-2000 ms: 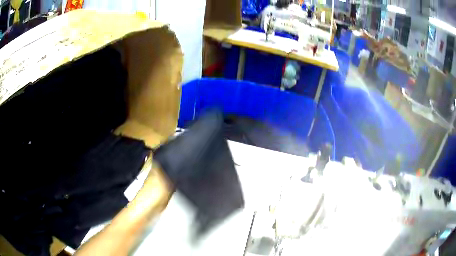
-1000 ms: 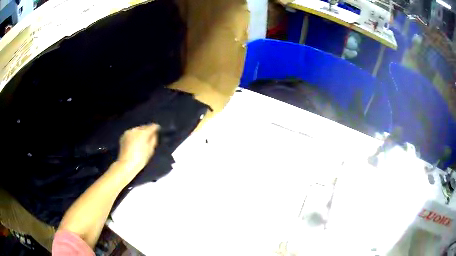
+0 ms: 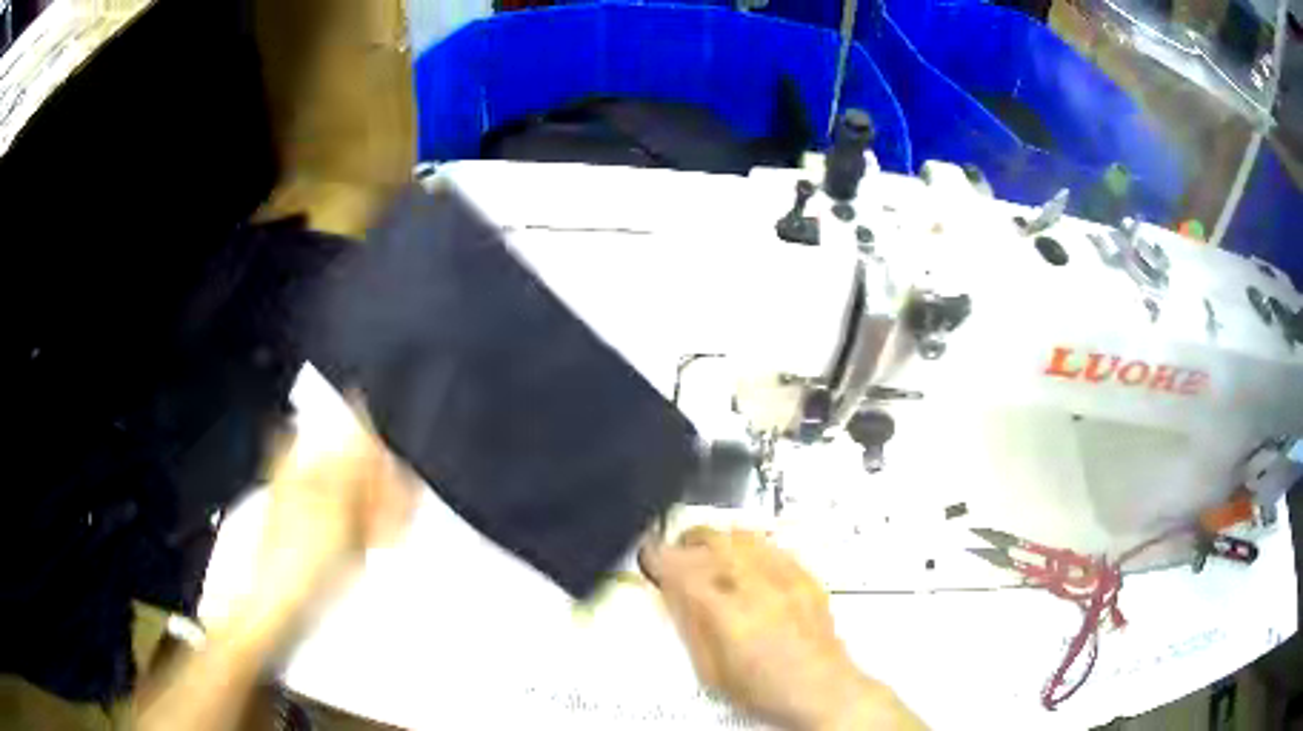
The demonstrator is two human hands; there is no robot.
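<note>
A black fabric piece point(image 3: 500, 393), rectangular and blurred, lies slanted over the white table left of the needle. My left hand point(image 3: 336, 486) is blurred at the piece's lower left edge; whether it grips is not clear. My right hand point(image 3: 736, 600) has thumb and fingers pinched at the piece's lower right corner, just left of and below the presser foot point(image 3: 772, 464). The white sewing machine point(image 3: 1129, 414) with orange-red lettering stands at the right. Thread snips point(image 3: 1007, 550) with a red cord point(image 3: 1089, 600) lie right of the needle.
The cardboard box point(image 3: 336, 114) with a heap of black fabric point(image 3: 129, 357) fills the left side. Blue bins point(image 3: 615, 64) stand behind the table, one with black fabric inside. Printed marks run along the table's near edge. A small dark and red tool point(image 3: 1232, 548) lies far right.
The view has swung right to the machine. My left hand has left the fabric heap in the box, and a fabric piece is now over the table. My right hand has come into view.
</note>
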